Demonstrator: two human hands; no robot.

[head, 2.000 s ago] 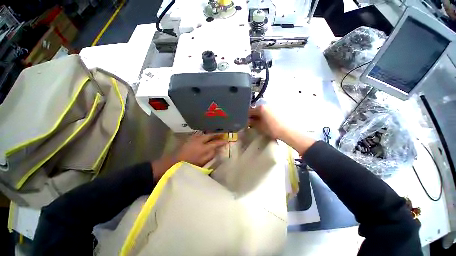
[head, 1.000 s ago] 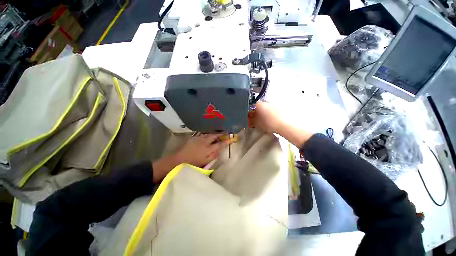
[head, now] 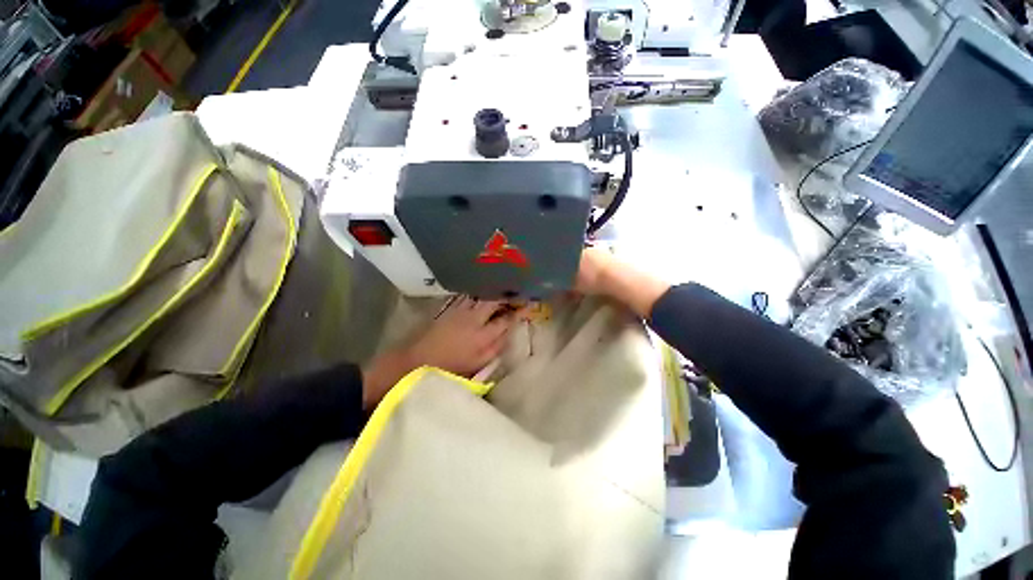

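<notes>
A beige bag body (head: 544,476) with yellow-bound edges lies under the head of the sewing machine (head: 494,227). A small yellowish clamp piece (head: 532,312) shows just below the head. My left hand (head: 459,340) lies on the bag fabric left of the clamp, its fingertips close to it. My right hand (head: 606,278) is at the right side of the machine head, partly hidden behind it. What its fingers hold, if anything, is hidden.
Stacked beige bags (head: 125,261) with yellow edges lie at the left. A control panel (head: 946,125) stands upper right. A clear plastic bag (head: 878,329) with dark pieces, small snips (head: 760,303), a black cable (head: 988,425) and small brown-orange pieces (head: 957,506) are at the right.
The view has shifted slightly, so the machine sits a little further right. My right forearm has shifted slightly around the head's right side. My left hand stays beside the clamp.
</notes>
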